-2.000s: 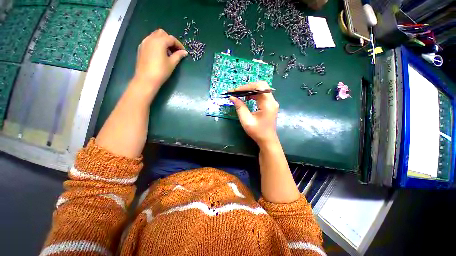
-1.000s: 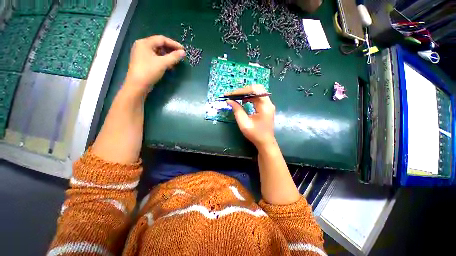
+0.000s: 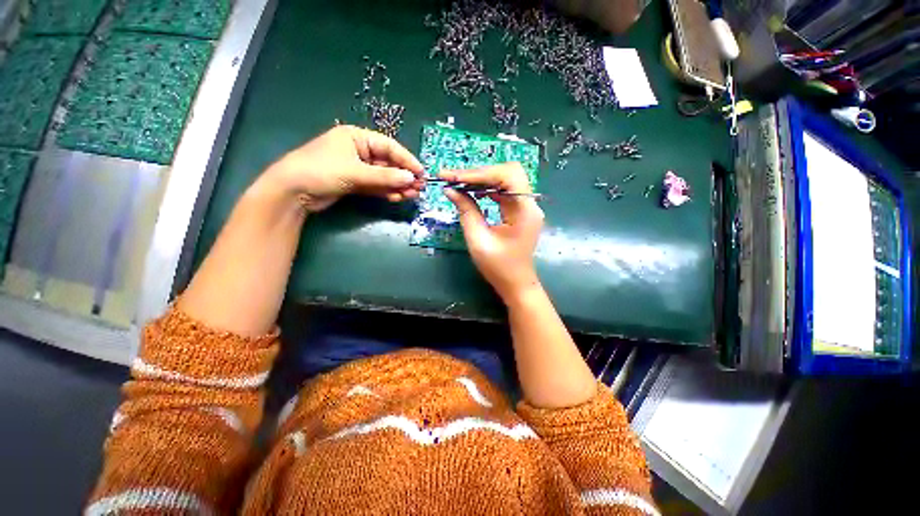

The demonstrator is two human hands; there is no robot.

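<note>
A green circuit board (image 3: 472,151) lies flat on the dark green mat in front of me. My right hand (image 3: 496,217) is over the board's lower right part and holds slim dark tweezers (image 3: 494,191), tips pointing left. My left hand (image 3: 348,169) is at the board's left edge, thumb and forefinger pinched together at the tweezer tips. Something tiny and dark shows at its fingertips, probably a component, too small to make out. A small component pile (image 3: 384,116) lies just beyond my left hand. The hands hide part of the board.
A wide component heap (image 3: 545,45) lies at the back, beside a white paper slip (image 3: 628,77). Small component groups and a pink lump (image 3: 675,189) are right of the board. A metal-edged tray (image 3: 192,191) with green boards stands left, a blue-framed holder (image 3: 802,252) right.
My left hand has moved right and nearer, from beside the small pile to the tweezer tips at the board. My right hand stays over the board with the tweezers. The whole view has shifted slightly.
</note>
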